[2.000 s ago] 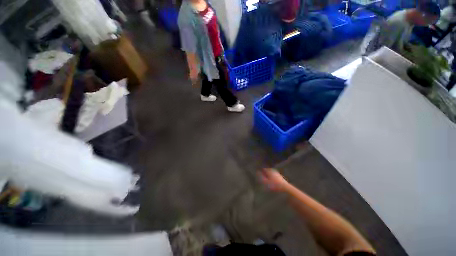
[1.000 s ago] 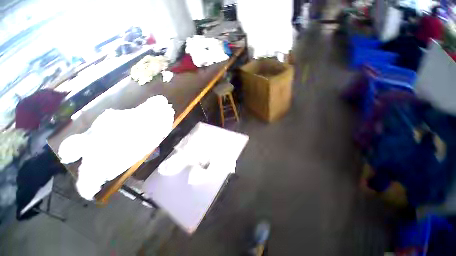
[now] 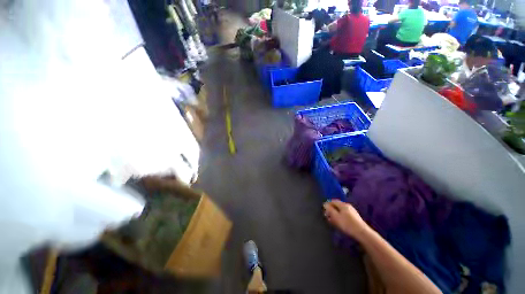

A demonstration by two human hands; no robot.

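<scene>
My right hand (image 3: 344, 218) is bare and reaches in from the lower right. Its fingers are loosely curled together and nothing shows in it. It appears over the near edge of a blue crate (image 3: 329, 182) heaped with purple cloth (image 3: 391, 186); I cannot tell whether it touches. Dark blue cloth (image 3: 475, 232) lies beside the purple cloth at the lower right. My left hand is out of the picture.
A grey floor aisle (image 3: 247, 189) runs ahead, with a yellow line (image 3: 229, 123). Large bright white cloth (image 3: 75, 115) fills the left, above an open brown box (image 3: 201, 241). More blue crates (image 3: 295, 92), a white partition (image 3: 443, 126) and seated people stand right.
The view has swung and moved along the aisle. The table with white cloth is gone from view, the brown box is now close at lower left, and my right hand has come into view.
</scene>
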